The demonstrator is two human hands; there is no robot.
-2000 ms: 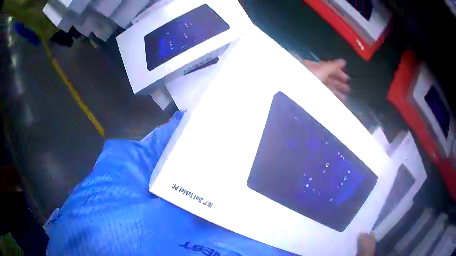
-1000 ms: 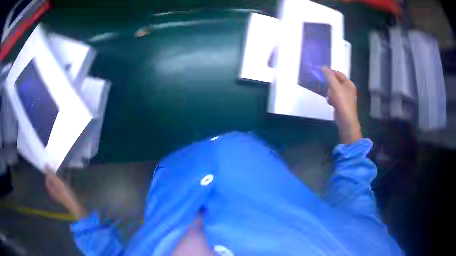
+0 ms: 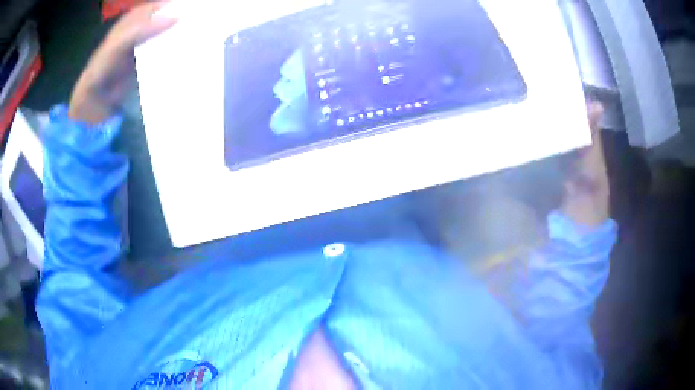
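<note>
A white tablet gift box (image 3: 366,167) is held up close in front of my chest, slightly tilted, its printed face towards me. The face carries a printed tablet picture (image 3: 366,76) with small icons and a pale shape. My left hand (image 3: 126,57) is at the box's upper left edge, with fingertips on the corner. My right hand (image 3: 590,164) holds the right edge near the lower right corner; its fingers are partly hidden and blurred. The box's top edge is partly cut off by the picture's rim.
Another white box (image 3: 24,183) with a tablet picture lies at the far left, partly behind my left sleeve. A red edge (image 3: 23,91) shows above it. White boxes (image 3: 636,68) stand in a row at the upper right. The dark green bench shows in part.
A box is now raised close before me between both hands. A second ago my left hand was at a box on the left and my right hand touched a box on the right of the bench.
</note>
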